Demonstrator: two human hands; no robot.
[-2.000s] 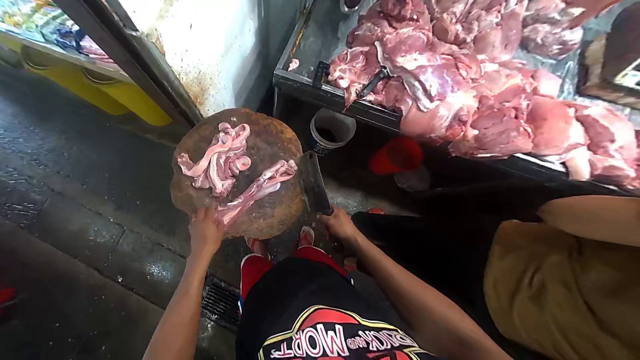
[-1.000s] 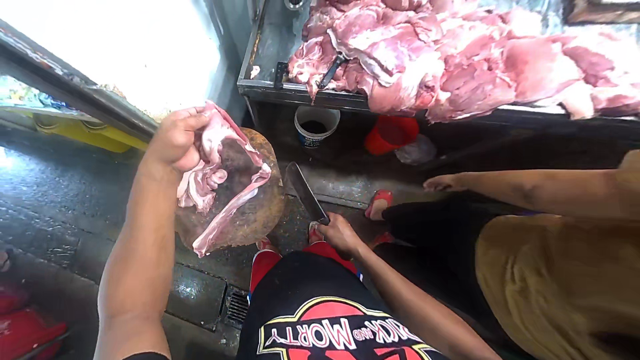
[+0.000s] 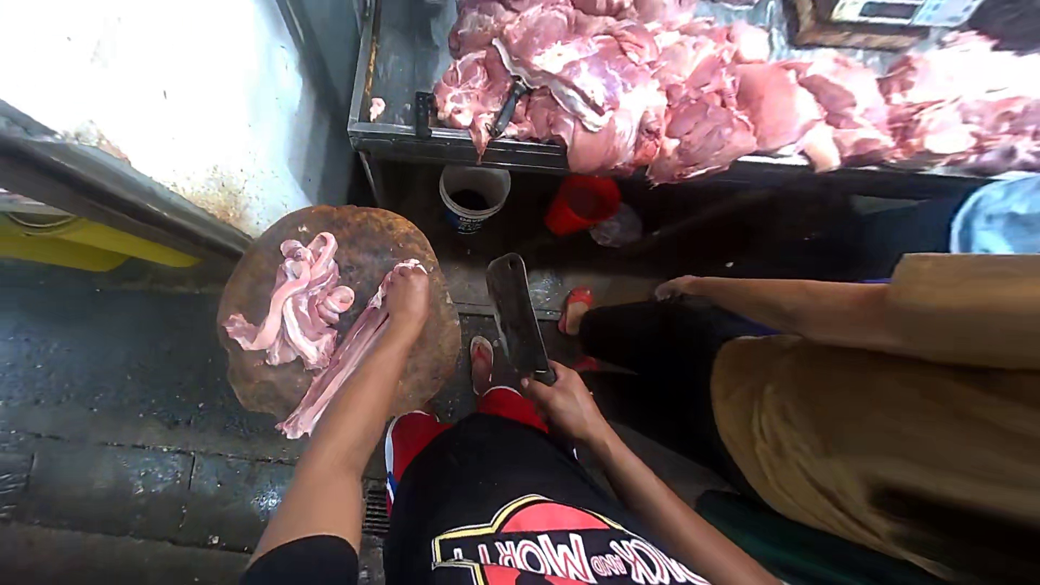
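A round wooden chopping block (image 3: 374,231) stands at the left. My left hand (image 3: 406,296) grips the upper end of a long strip of raw meat (image 3: 345,357), which lies slanting over the block with its lower end at the near edge. Beside it, on the block's left half, rests a small heap of curled meat strips (image 3: 296,305). Right of the block, my right hand (image 3: 565,398) is closed on the handle of a cleaver (image 3: 517,313), its dark blade pointing away from me, clear of the meat.
A metal counter (image 3: 390,145) carries a large pile of raw meat (image 3: 617,81) and a black-handled tool (image 3: 510,107). Below it are a white bucket (image 3: 474,199) and a red bucket (image 3: 582,203). A person in a brown top (image 3: 861,439) stands close on my right.
My left hand, raised over the block with the meat strip a second ago, is now down at the block's right part, with the strip laid slanting. The cleaver stays in my right hand.
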